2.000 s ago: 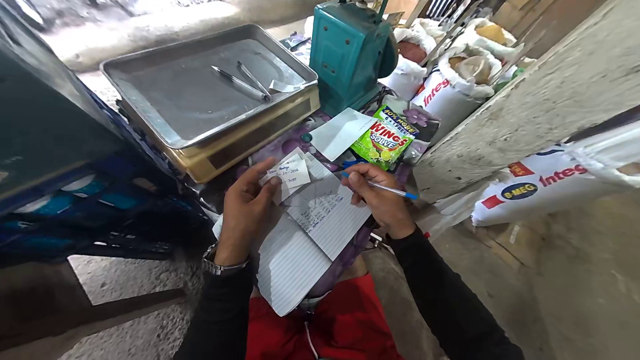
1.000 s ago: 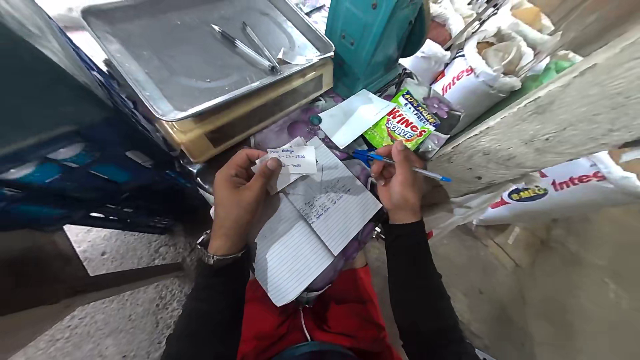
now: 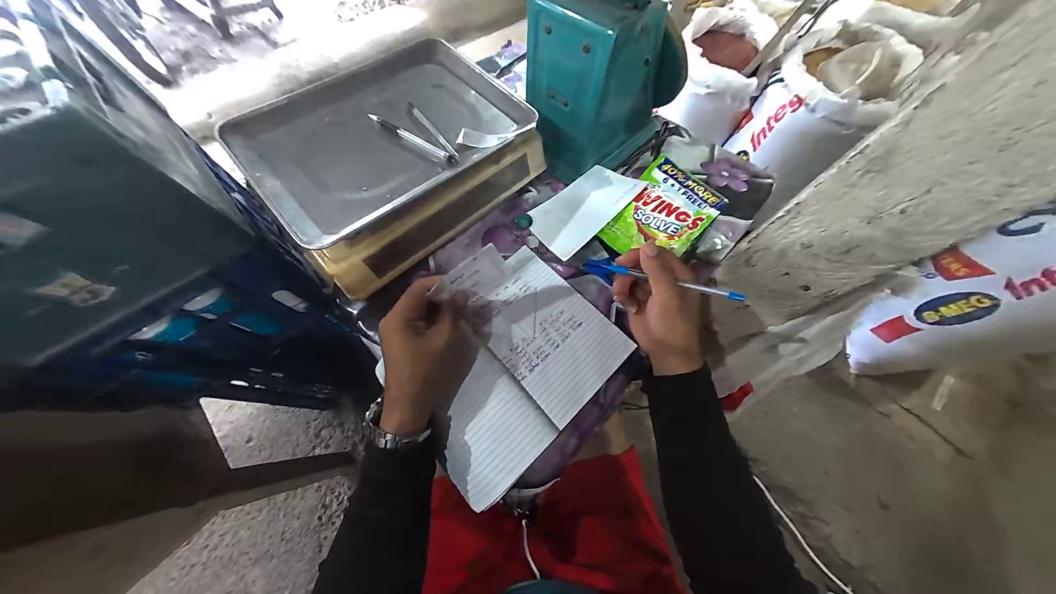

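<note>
My left hand (image 3: 422, 346), a metal-banded watch at its wrist, pinches a small slip of paper with handwriting (image 3: 472, 279) over the upper left of an open lined notebook (image 3: 569, 338). The notebook's right page bears handwriting; its lower left page shows only lines. In my right hand (image 3: 664, 313) is a blue ballpoint pen (image 3: 709, 290), held sideways to the right of the notebook, off the page. A blank white paper (image 3: 582, 210) lies beyond the notebook, against a green Wings Solve packet (image 3: 667, 213). The left fingertips partly hide the slip.
Two pens (image 3: 412, 139) and a paper scrap lie on a metal tray (image 3: 309, 239) atop a yellowish weighing scale (image 3: 429, 239). Behind stands a green metal scale housing (image 3: 590, 82). Open feed sacks (image 3: 792, 124), a concrete post (image 3: 891, 157) and another sack (image 3: 932, 322) are at right.
The slip in my left hand, facing up a second ago, is now tilted over the notebook. My right hand has moved from above the page to its right side, still with the pen.
</note>
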